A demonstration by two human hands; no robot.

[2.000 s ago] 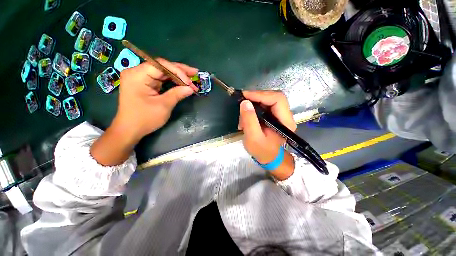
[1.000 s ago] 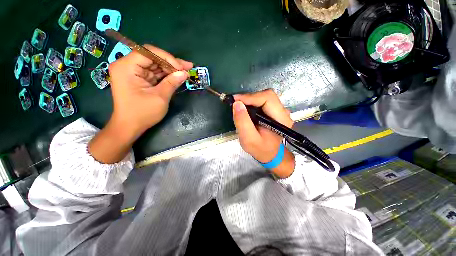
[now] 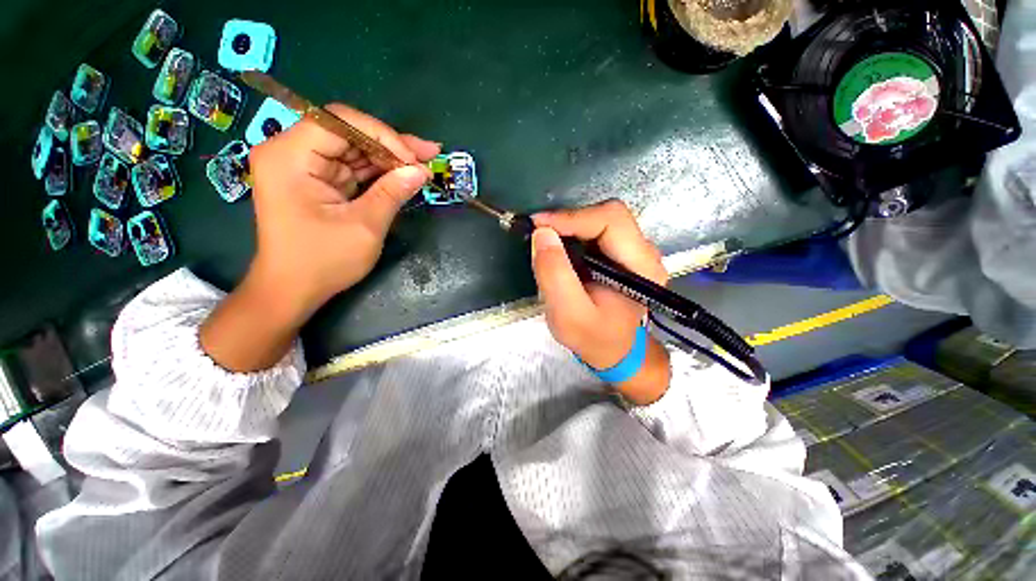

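Observation:
A light-blue device unit point(image 3: 452, 178) lies on the dark green mat, with dark, white and yellow-green parts inside. My left hand point(image 3: 324, 204) is shut on brown-gold tweezers point(image 3: 347, 131); their pointed end is at the unit's left side, by the yellow-green part. My right hand point(image 3: 596, 278) holds the black soldering iron point(image 3: 642, 292) like a pen. Its thin metal tip is at the unit's lower right edge; whether it touches cannot be told. A blue band point(image 3: 621, 359) is on my right wrist.
Several device units point(image 3: 166, 128) lie at the left, with two plain light-blue covers point(image 3: 247, 45) beside them. The round tip cleaner point(image 3: 733, 20) and black fan point(image 3: 886, 102) stand at the far right. Another person's sleeve point(image 3: 943, 244) shows at the right edge. Packed trays point(image 3: 909, 454) are below.
Since two seconds ago, the unit, both hands and the units at the left have shifted slightly left in view. The iron's tip has moved lower at the unit. Little differs from one second ago.

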